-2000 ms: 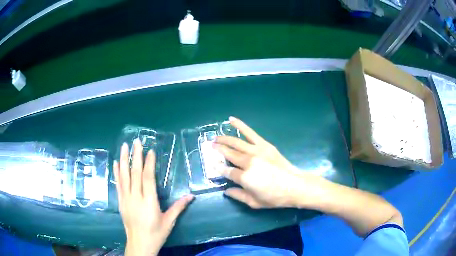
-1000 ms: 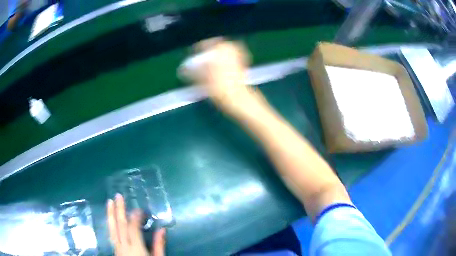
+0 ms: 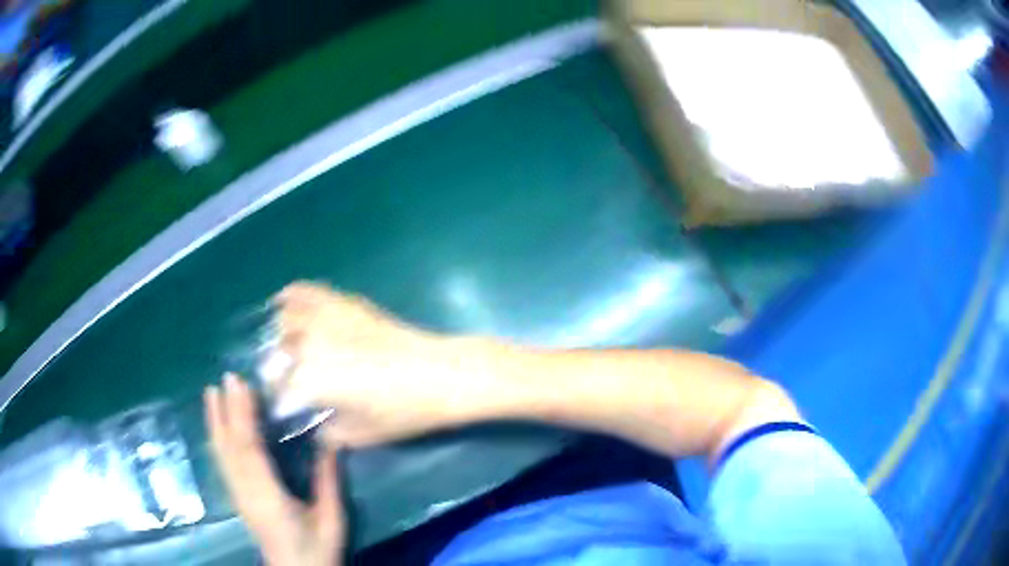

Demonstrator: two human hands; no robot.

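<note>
A clear blister tray (image 3: 302,425) lies low on the green bench at left centre, blurred and mostly covered by my hands. My left hand (image 3: 266,475) has its fingers along the tray's left side and its thumb at the near edge. My right hand (image 3: 343,359) is curled over the tray from the right. A bright patch shows at its fingertips, but glare and blur hide whether it holds an adapter. A glaring stack of blister trays (image 3: 61,492) lies at the left, with a clear tray (image 3: 166,470) at its right end.
A brown carton (image 3: 725,210) with a white layer inside stands at the upper right. A pale metal rail (image 3: 266,182) separates the bench from the green belt (image 3: 277,88). A blurred white block (image 3: 189,137) lies on the belt. The blue floor (image 3: 841,343) shows at right.
My right hand has come back from over the belt to the tray beside my left hand. The view has shifted, so the carton sits higher and further left.
</note>
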